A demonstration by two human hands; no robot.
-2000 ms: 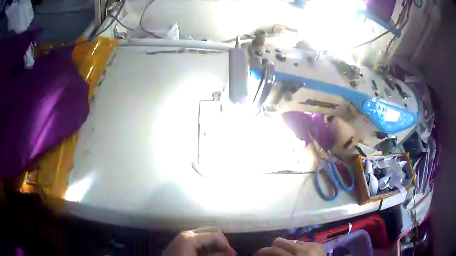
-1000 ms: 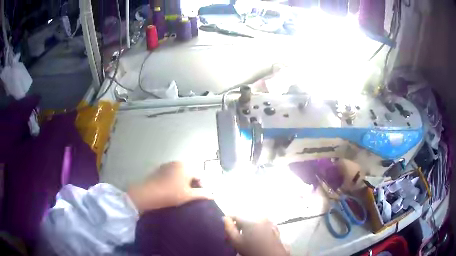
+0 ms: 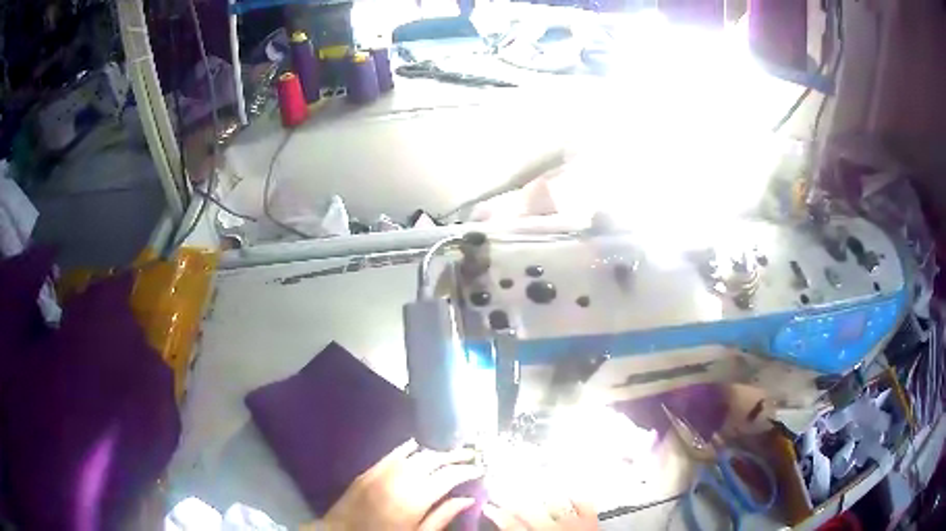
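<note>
A dark purple fabric panel (image 3: 334, 423) lies flat on the white table, left of the needle area. Its right part passes under the left end of the white and blue sewing machine head (image 3: 643, 311). My left hand (image 3: 407, 492) rests on the panel's lower right part, just in front of the head, fingers towards the needle. My right hand (image 3: 541, 514) is at the bottom edge, partly cut off and washed out by glare, beside a small bit of purple fabric. The presser foot and needle are lost in glare.
Blue-handled scissors (image 3: 729, 492) lie right of the needle area, beside a scrap box (image 3: 845, 441) of white-grey bits. A purple heap (image 3: 83, 404) on yellow plastic (image 3: 187, 311) is at left. Red (image 3: 291, 100) and purple thread spools (image 3: 363, 79) stand behind.
The purple panel has moved from the front edge up to the machine head. Both hands have moved in to the needle area with it. The view has shifted, so the machine appears lower.
</note>
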